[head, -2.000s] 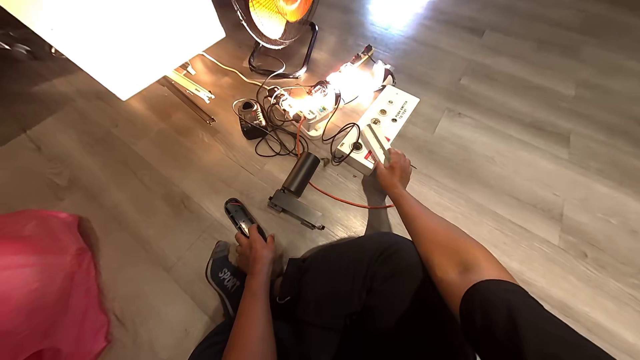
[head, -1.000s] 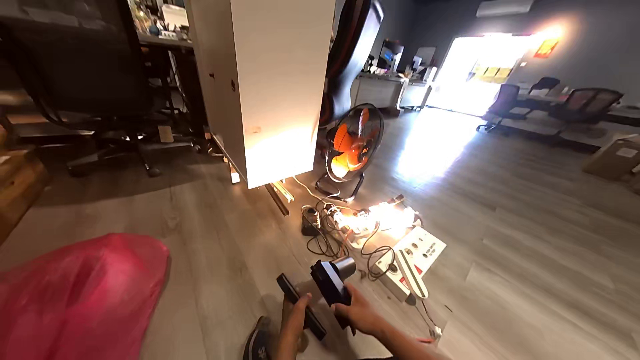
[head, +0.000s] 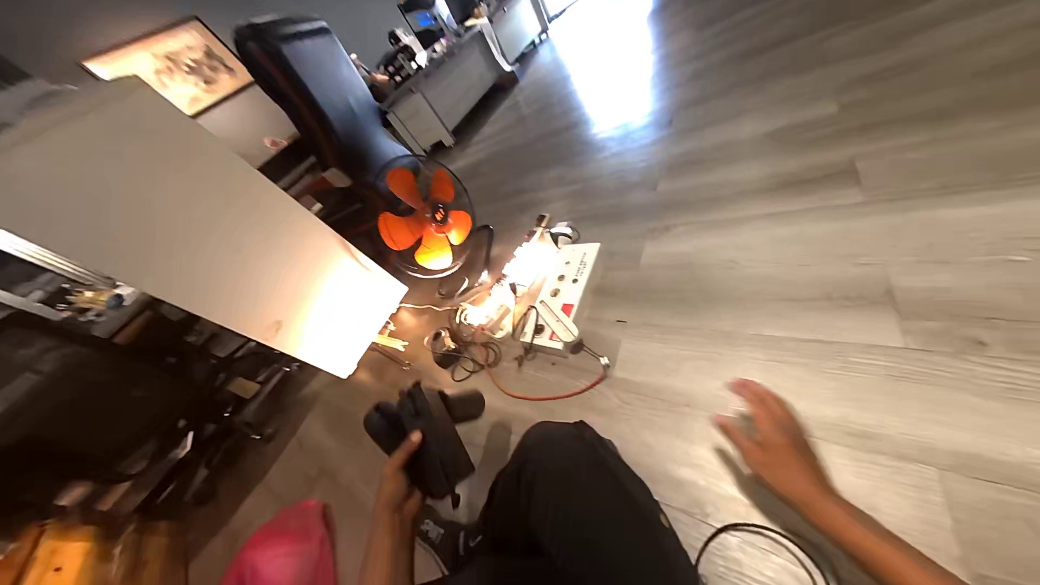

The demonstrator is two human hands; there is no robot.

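Note:
My left hand [head: 400, 481] holds a dark device with a cylindrical part [head: 431, 439], low and left of the middle, with the thumb on its near side. Out to the right, my right hand [head: 768, 443] is apart from everything, fingers spread over the wood-look floor. Beyond the hands lies a white switch-and-socket board [head: 578, 272] with a white power strip [head: 557, 320] resting on it. Bright glowing lamps [head: 528, 264] stand beside the board. Black cables and a red cable [head: 552, 398] run along its near side.
An orange-bladed fan [head: 431, 218] stands behind the lamps. A large white panel [head: 203, 219] fills the upper left. Pink fabric [head: 288, 548] is at the bottom left, and a black cable loop [head: 760, 528] at the lower right. A black office chair [head: 317, 89] and desks stand farther back.
My right hand, at the dark device one second ago, is now off to the right with nothing in it. My left hand now holds the device. The view has swung and tilted strongly.

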